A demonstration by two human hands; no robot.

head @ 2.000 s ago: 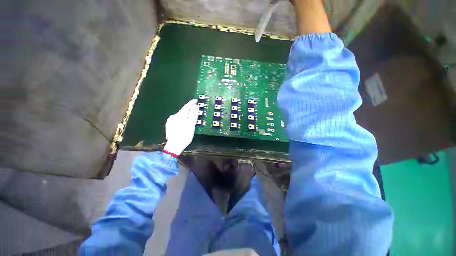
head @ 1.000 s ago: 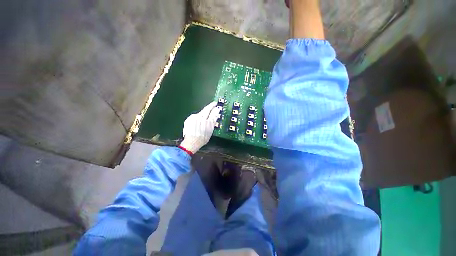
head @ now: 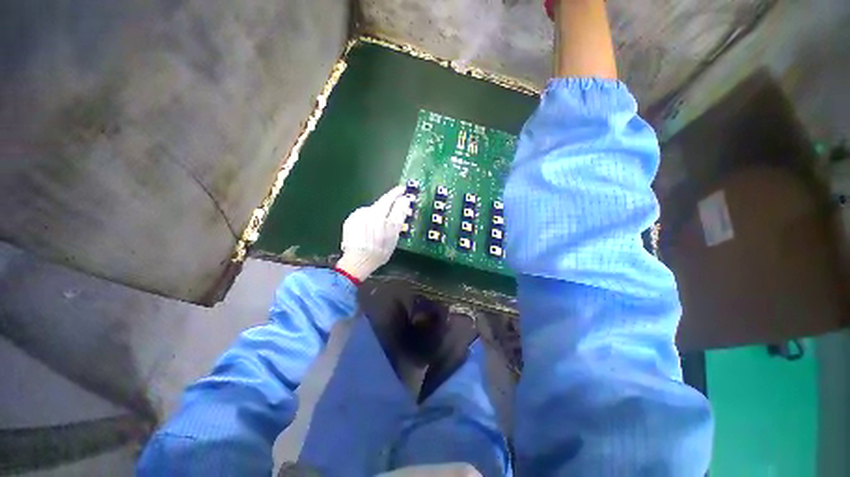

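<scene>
A green printed circuit board [head: 454, 186] lies on the dark green booth mat [head: 359, 140]. Small black-and-white blocks [head: 466, 226] stand in rows on its lower left part. My left hand [head: 371, 238], in a white knitted glove with a red cuff edge, holds the board's left edge, with its fingertips beside the leftmost blocks. My right arm in a light blue sleeve crosses the board's right part and hides it. My right hand is cut off by the top edge; only the bare wrist and a bit of red cuff show. No tool shows.
Grey booth walls [head: 177, 121] stand at the left and back. Crusty yellowish residue [head: 296, 158] lines the mat's edges. The booth's front rim [head: 447, 296] is close to my body. At the right are a brown panel [head: 769, 270] with a white label and a bright green mat [head: 760, 410].
The view has shifted, so the booth and board appear further right than two seconds ago. The pale nozzle tip seen then no longer shows. My left hand stays at the board's left edge.
</scene>
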